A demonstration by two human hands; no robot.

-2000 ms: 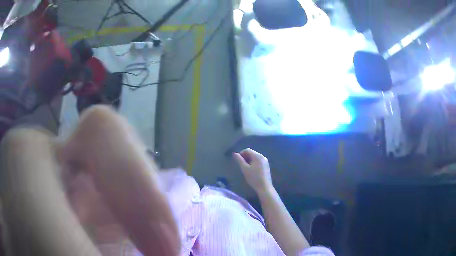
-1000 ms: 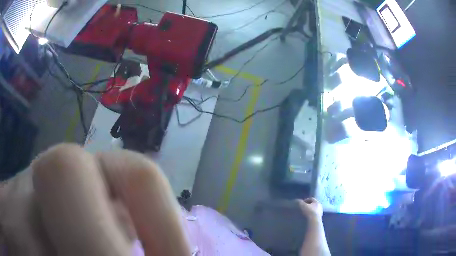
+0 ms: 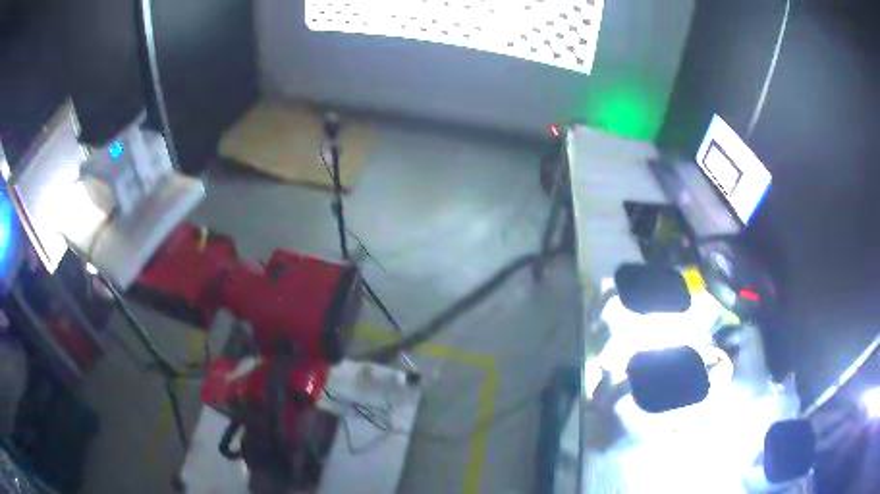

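Observation:
Neither of my hands is in the picture. The red machine (image 3: 299,299) stands on a white base plate (image 3: 371,434) at the lower left. Its raised end bears a white mounting platform (image 3: 145,232) with a white device (image 3: 130,174) on it, which shows a small blue light. On the white bench (image 3: 608,183) at the right are white electronic units with black faces: one farther back (image 3: 653,288), one nearer (image 3: 669,378) and one by the bench's right edge (image 3: 789,450). Strong glare hides much of their bodies.
A calibration chart (image 3: 463,29) hangs on the far wall. A tripod (image 3: 338,203) stands mid-floor near a flat brown sheet (image 3: 280,145). A laptop with a bright screen (image 3: 733,169) is at the bench's right side. Cables cross the floor. A lamp (image 3: 873,400) glares at the right edge.
The view has tilted up to the far wall. Both hands, seen before, have left the picture. The chart, tripod and whole mounting platform have come into view.

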